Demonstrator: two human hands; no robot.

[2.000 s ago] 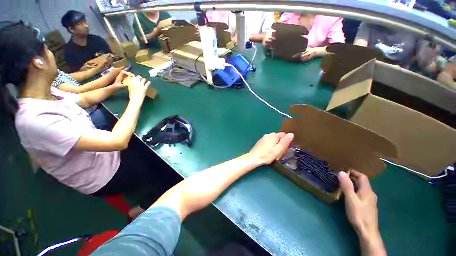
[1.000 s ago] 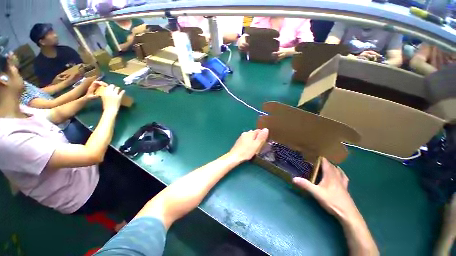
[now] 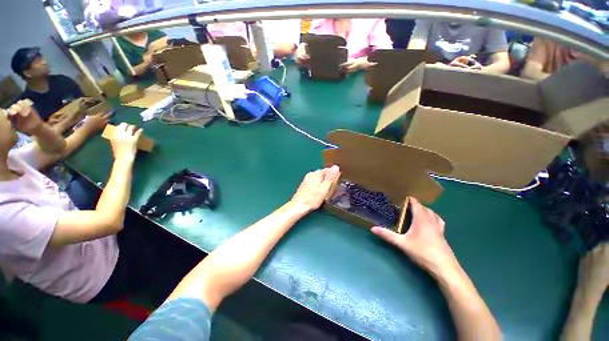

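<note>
A small brown mailer box point(image 3: 389, 163) stands on the green bench with its lid open and upright. A coiled black cable bundle point(image 3: 374, 201) lies inside it, with a shiny clear patch at the left end. My left hand point(image 3: 316, 189) grips the box's left end. My right hand point(image 3: 419, 234) grips its right end, the thumb along the front corner and the fingers behind the end wall.
A large open shipping box point(image 3: 484, 146) stands beyond at right. A black cable pile point(image 3: 579, 208) lies at far right, near a neighbour's arm. A black looped strap point(image 3: 180, 193), a blue device point(image 3: 262, 97) and a power strip point(image 3: 220, 72) are at left. People sit around the bench.
The view has turned right, so everything shifts left in it. My right hand has moved from the box's right edge to a grip around its front right corner. The neighbour at left has raised one hand.
</note>
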